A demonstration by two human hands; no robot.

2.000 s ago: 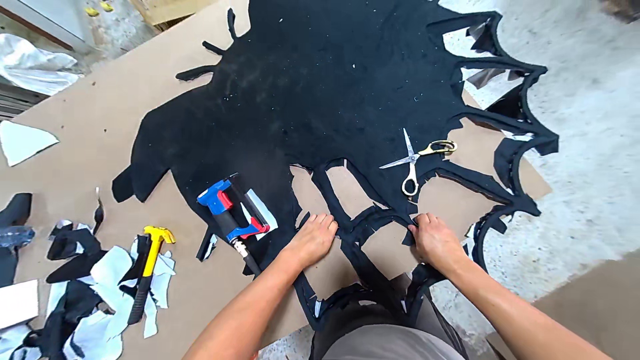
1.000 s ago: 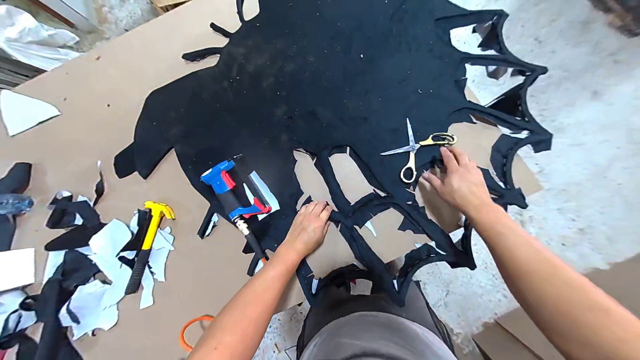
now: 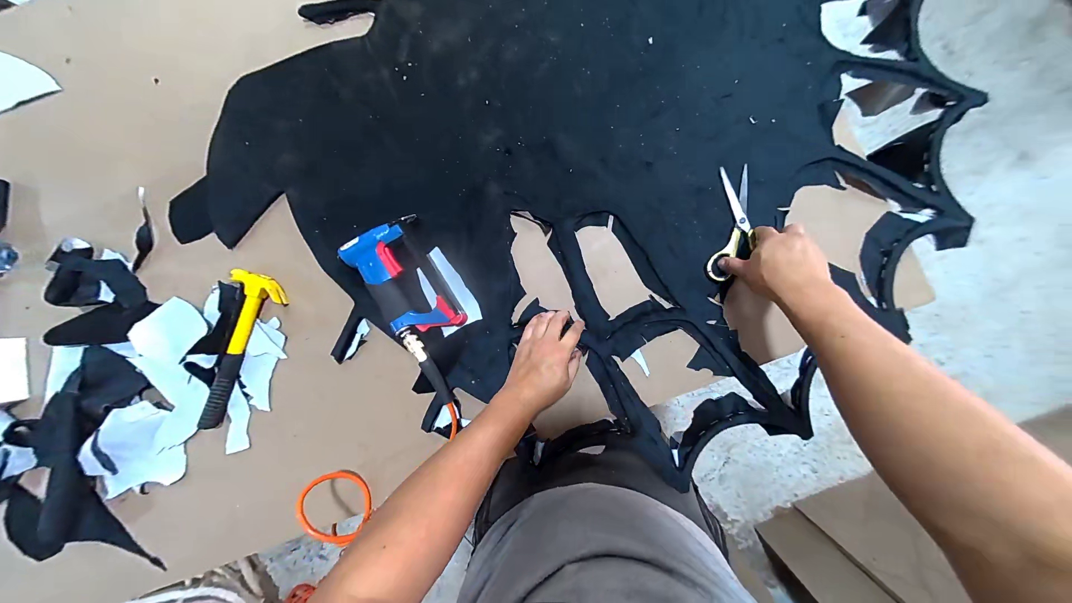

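A large black fabric-covered cutout [image 3: 502, 126] with openwork along its near and right edges lies on a brown board. My left hand [image 3: 546, 356] rests on a black strip between two openings, its fingers slightly spread. At the right, my right hand [image 3: 775, 261] has its thumb and fingers on the handles of the scissors [image 3: 737, 213], whose blades point away and stand slightly apart. Left of my left hand, a blue and red pneumatic stapler [image 3: 387, 280] lies on the black fabric, joined to a hose. A yellow claw hammer [image 3: 239, 335] lies farther left.
Black and white fabric scraps [image 3: 159, 360] are heaped under and beside the hammer. An orange air hose [image 3: 335, 477] loops over the board's near edge. The brown board [image 3: 335, 419] ends near my body, above a pale floor [image 3: 997, 251]. More brown boards [image 3: 863, 536] lie at lower right.
My right hand has moved from the openwork to the scissors and taken hold of their handles. The scissors have turned, their blades now pointing away from me. My left hand stays on the black strips.
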